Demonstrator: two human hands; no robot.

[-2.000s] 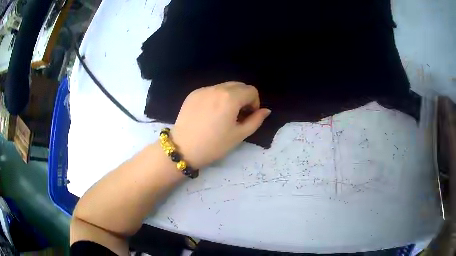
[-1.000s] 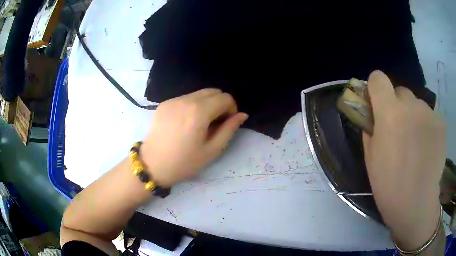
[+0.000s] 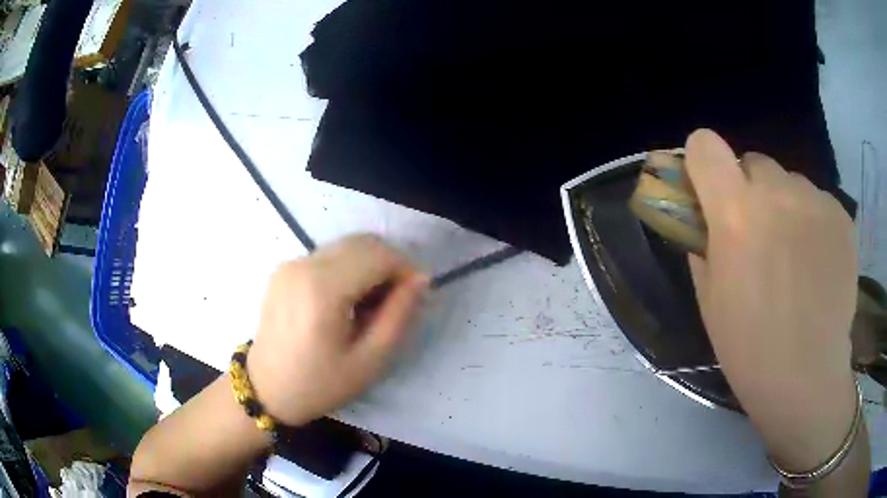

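Note:
A black cut garment panel (image 3: 574,107) lies on the white table cover (image 3: 486,389). A narrow black tape (image 3: 238,151) runs from the upper left down to my left hand (image 3: 340,331), which is somewhat blurred and pinches it off the panel's lower left. A short stretch of tape continues from my fingertips to the panel's lower edge. My right hand (image 3: 773,292) is closed round the brownish handle of the iron (image 3: 632,282). The iron's pale-rimmed pointed plate covers the panel's lower right edge; what lies beneath it is hidden.
A blue perforated basket (image 3: 119,263) stands at the table's left edge. A long dark padded roll (image 3: 44,88) is at the upper left. A white and dark object (image 3: 321,477) shows below the table's front edge. Thin guide marks run across the cover.
My right hand has come in from outside the picture with the iron and moved slightly left. My left hand has moved down and left from the panel's edge, with the tape now stretched from it.

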